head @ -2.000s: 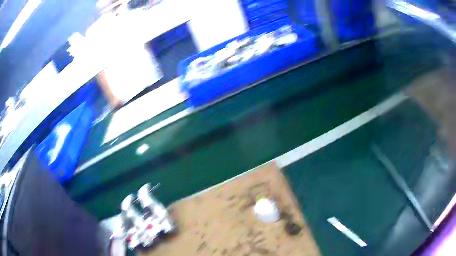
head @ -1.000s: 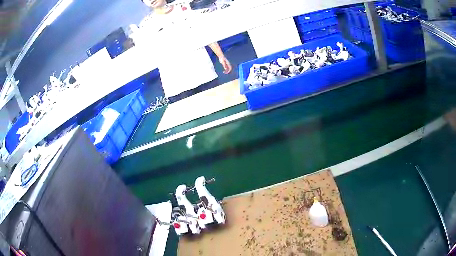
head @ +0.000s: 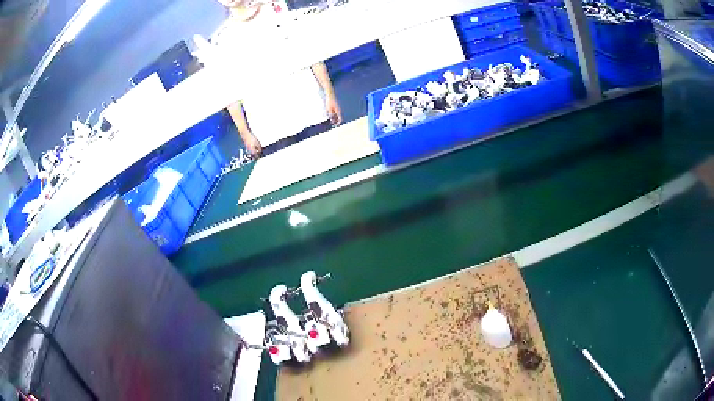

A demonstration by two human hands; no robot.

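Note:
Neither of my hands can be made out in the picture. Two white model motorcycles [head: 313,317] with red dots stand side by side at the far left corner of the brown cardboard mat [head: 407,345]. A round white squeeze bottle [head: 495,329] with a yellowish nozzle stands upright near the mat's right edge. A dark brown clump [head: 529,358] lies just beside it. A thin white stick [head: 601,373] lies on the green bench to the right of the mat.
A large dark metal box [head: 129,313] stands at left. Beyond the green belt [head: 423,211] are a blue bin full of white parts [head: 470,117] and another blue bin [head: 176,196]. A person [head: 282,110] stands across, arms lowered. A small white piece [head: 297,218] lies on the belt.
The view has swung and steadied since the blurred earliest frame. The person across now shows both arms lowered. The models and bottle stay in place on the mat.

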